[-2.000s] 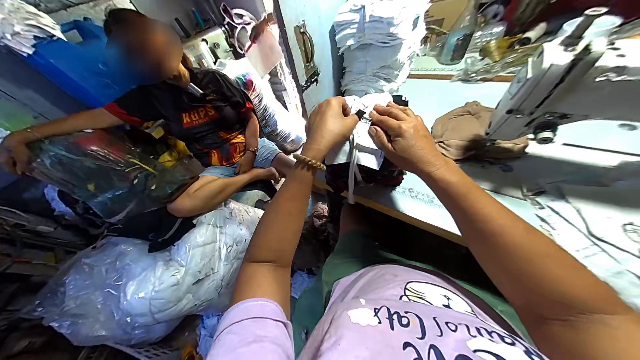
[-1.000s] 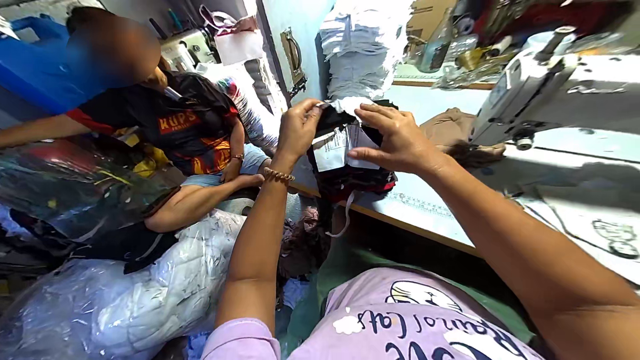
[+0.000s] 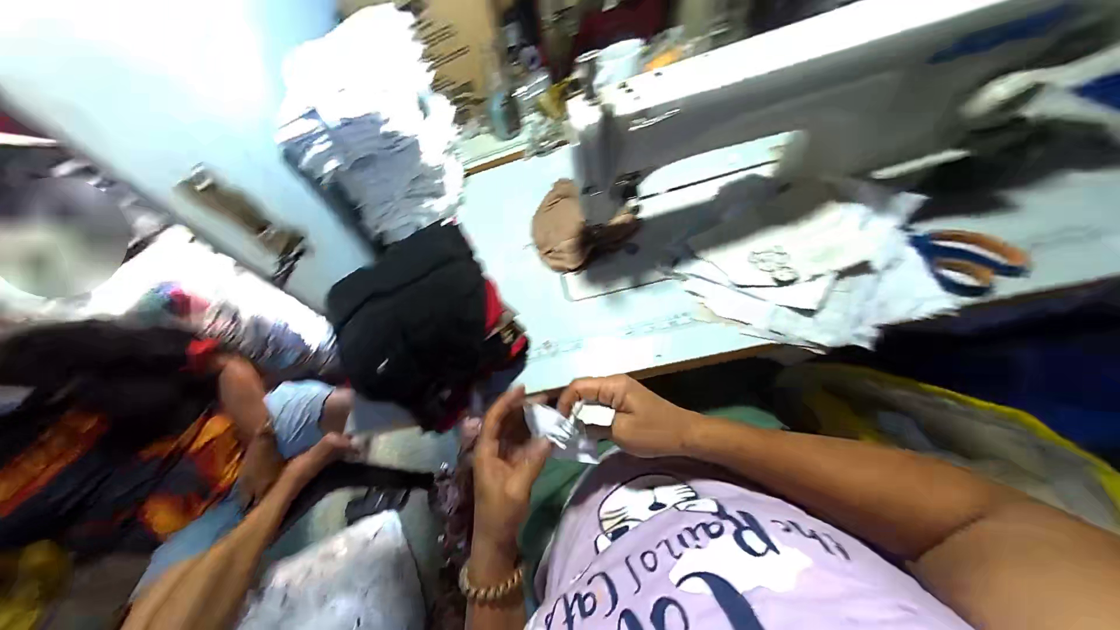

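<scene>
A small white piece of cloth or paper (image 3: 560, 430) is held between my two hands, close to my chest. My left hand (image 3: 507, 446), with a beaded bracelet at the wrist, touches its left side with raised fingers. My right hand (image 3: 626, 416) pinches its right side between thumb and fingers. Folded black cloth (image 3: 407, 306) with red parts lies at the left end of the sewing table, above my left hand. Farther right on the table stands a sewing machine (image 3: 604, 149), with a brown cloth (image 3: 560, 226) beside its needle area.
Orange-and-blue-handled scissors (image 3: 971, 258) lie by white cut pieces (image 3: 805, 271) on the table's right. A tall stack of white cloth (image 3: 376, 122) stands behind the black pile. A person (image 3: 254, 472) sits at the left, near a plastic-wrapped bundle (image 3: 350, 577).
My hands have come back from the black pile toward my chest, with the small white piece between them. The view has swung to the right.
</scene>
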